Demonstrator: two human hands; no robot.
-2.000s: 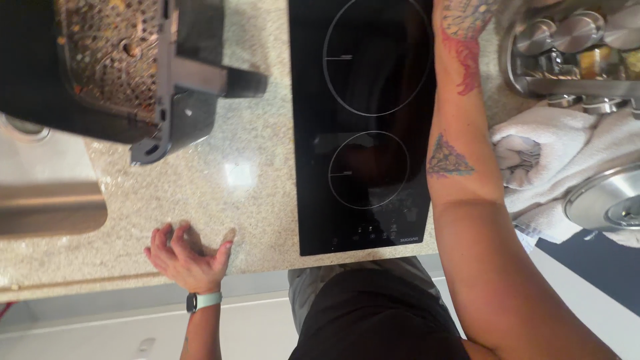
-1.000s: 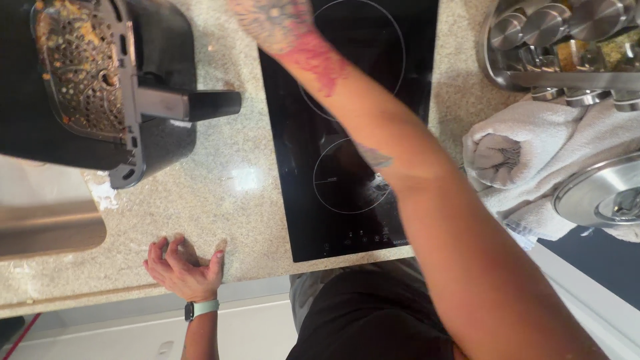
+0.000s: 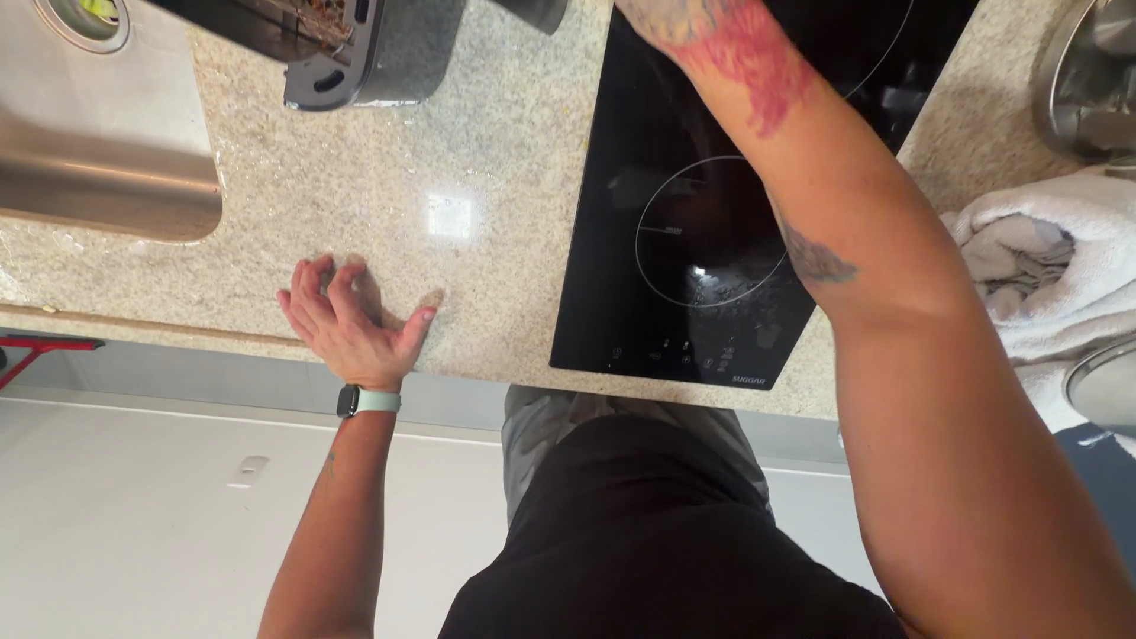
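Observation:
My left hand [image 3: 359, 333], with a watch on its wrist, rests on the stone countertop [image 3: 497, 266] near its front edge, fingers apart and holding nothing. My right arm reaches over the black glass cooktop [image 3: 603, 311] to the top edge of the view. Only the back part of my right hand [image 3: 670, 18] shows there; its fingers are cut off by the frame, so what they touch or hold is hidden. Left of it is the black air fryer basket [image 3: 404, 53], partly out of view, with food residue inside.
A steel sink [image 3: 106, 186] lies at the left, with something green in its drain [image 3: 93, 13]. Right of the cooktop are rolled white towels [image 3: 1065, 257], a metal lid [image 3: 1105, 390] and a steel rack [image 3: 1065, 89] at the edge. A red-handled object [image 3: 44, 346] is at far left.
My right arm has swung from the cooktop's right side leftward across it. My left hand has stayed on the countertop. The view has shifted, so the air fryer basket is now mostly cut off.

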